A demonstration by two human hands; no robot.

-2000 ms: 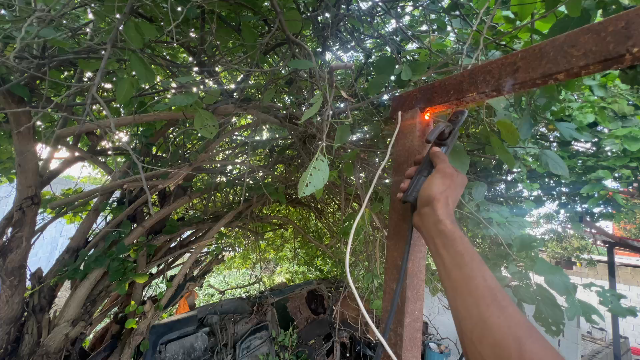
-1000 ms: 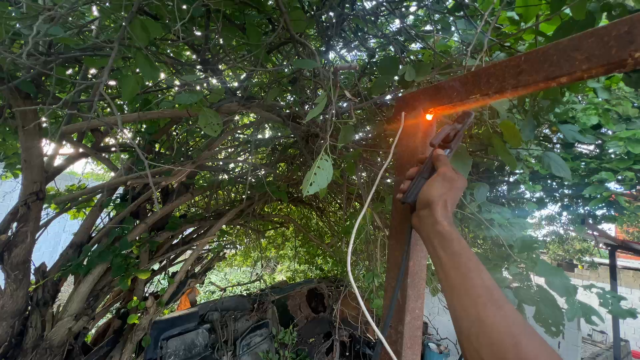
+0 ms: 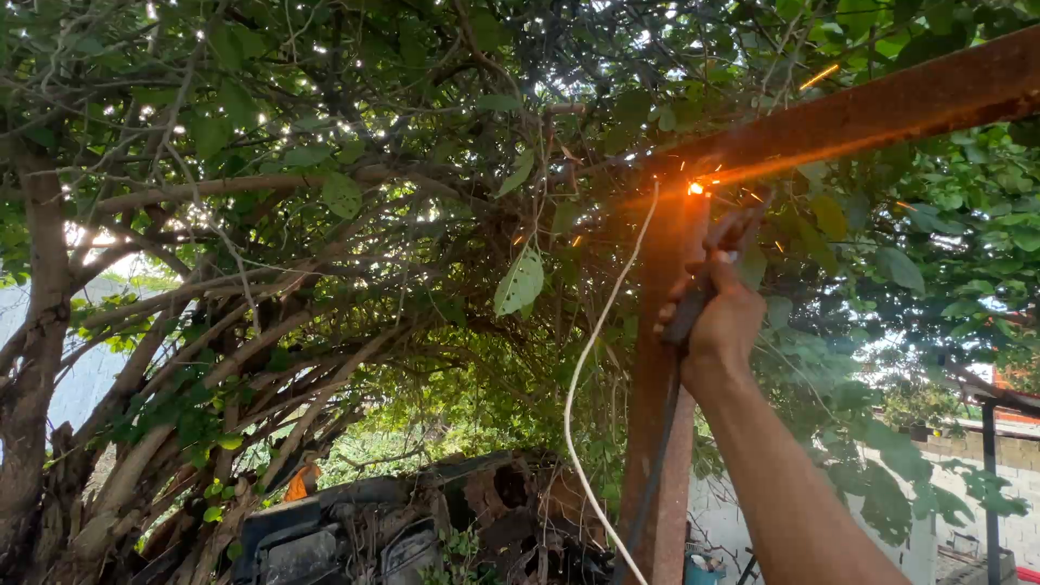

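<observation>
My right hand (image 3: 723, 325) grips a welding electrode holder (image 3: 711, 280), raised beside a rusty steel post (image 3: 654, 390). A bright arc (image 3: 695, 188) glows at the corner where the post meets a rusty steel beam (image 3: 869, 106), and sparks fly around it. The electrode itself is hard to make out in the glare. A dark cable hangs from the holder along the post. Left of the post, a white wire (image 3: 578, 382) curves down from near the joint. My left hand is not in view.
Tangled branches (image 3: 268, 187) and leaves surround the frame, with one holed leaf (image 3: 520, 281) hanging left of the post. Below lies a heap of dark scrap parts (image 3: 374, 520). A pale block wall (image 3: 975, 475) and a dark metal post (image 3: 989, 487) stand at the lower right.
The arc stays at the corner, and more sparks now fly from it, with a stronger orange glow on the steel. My right hand keeps its grip on the holder.
</observation>
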